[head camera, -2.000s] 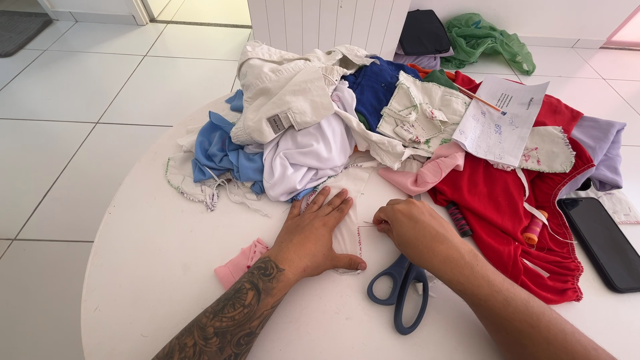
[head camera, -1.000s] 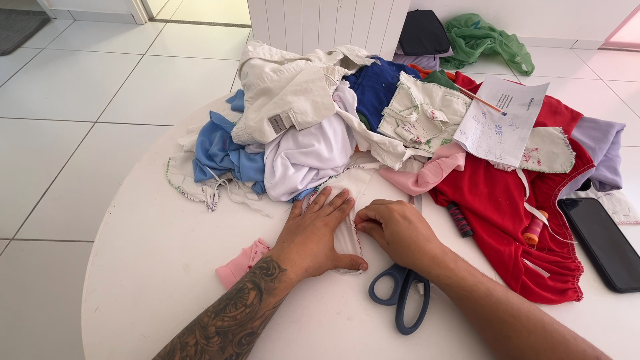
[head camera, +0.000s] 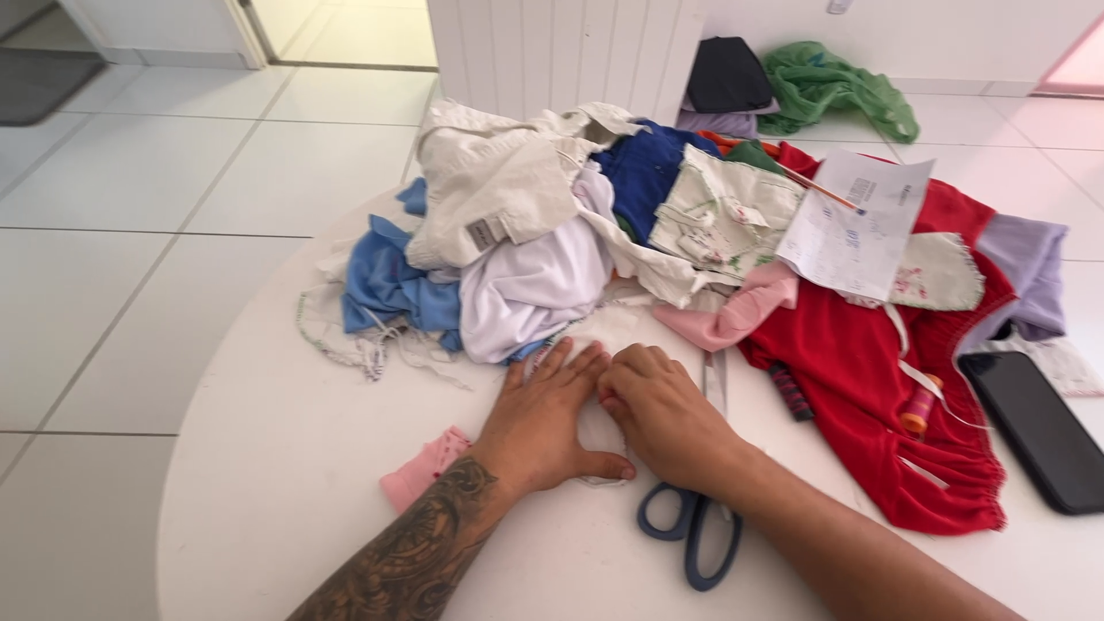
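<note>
A piece of white fabric (head camera: 604, 435) lies flat on the round white table (head camera: 259, 431). My left hand (head camera: 548, 423) is spread over it, palm down, with the fingers apart. My right hand (head camera: 660, 405) touches my left index finger area, its fingertips curled together above the fabric; whether they pinch a needle or thread is hidden. Dark blue-handled scissors (head camera: 711, 535) lie beneath and beside my right wrist, their blades partly covered. A pink fabric scrap (head camera: 427, 470) sits left of my left wrist.
A heap of clothes with a cream garment (head camera: 492, 190), white cloth (head camera: 535, 289) and red garment (head camera: 854, 388) spans the table's far side. On or beside it are a printed paper (head camera: 858, 224), a pencil (head camera: 824, 190), thread spools (head camera: 921, 405) and a black phone (head camera: 1035, 431).
My right hand has moved left and closer to my left hand's fingers. My left hand stays spread on the fabric.
</note>
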